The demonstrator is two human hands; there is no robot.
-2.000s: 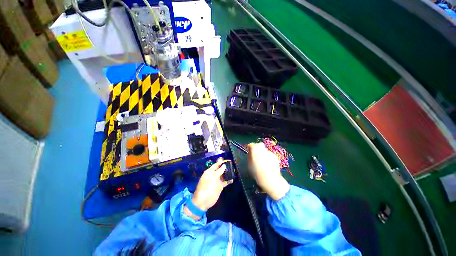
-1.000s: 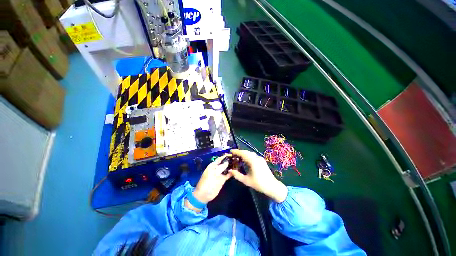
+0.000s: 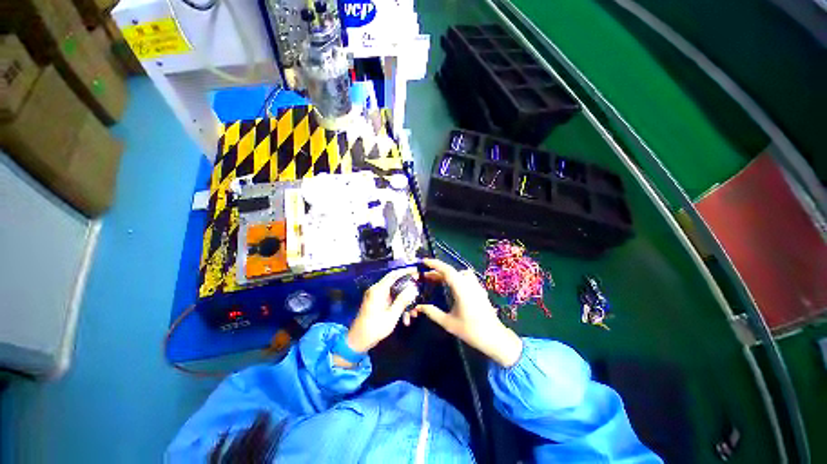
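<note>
A small dark workpiece [image 3: 404,287] is between my two hands, just in front of the blue front panel. My left hand [image 3: 383,308] is closed on it with thumb and fingers. My right hand [image 3: 456,306] is beside it with thumb and forefinger curved around its right side; whether they touch it is too small to tell. The black fixture nest [image 3: 373,241] sits at the right end of the pale sliding plate [image 3: 332,224], behind my hands. The fine shape of the workpiece is blurred.
The press head [image 3: 328,77] stands above the striped base. An orange block [image 3: 266,248] lies on the fixture. Right of the machine are a pile of lead wires [image 3: 515,275], loose small parts [image 3: 594,302], a partly filled compartment tray [image 3: 526,212] and stacked trays behind [image 3: 508,77].
My right hand has come from beside the wire pile to my left hand. Since a second ago, the fingers have shifted around the workpiece. The camera view has shifted slightly.
</note>
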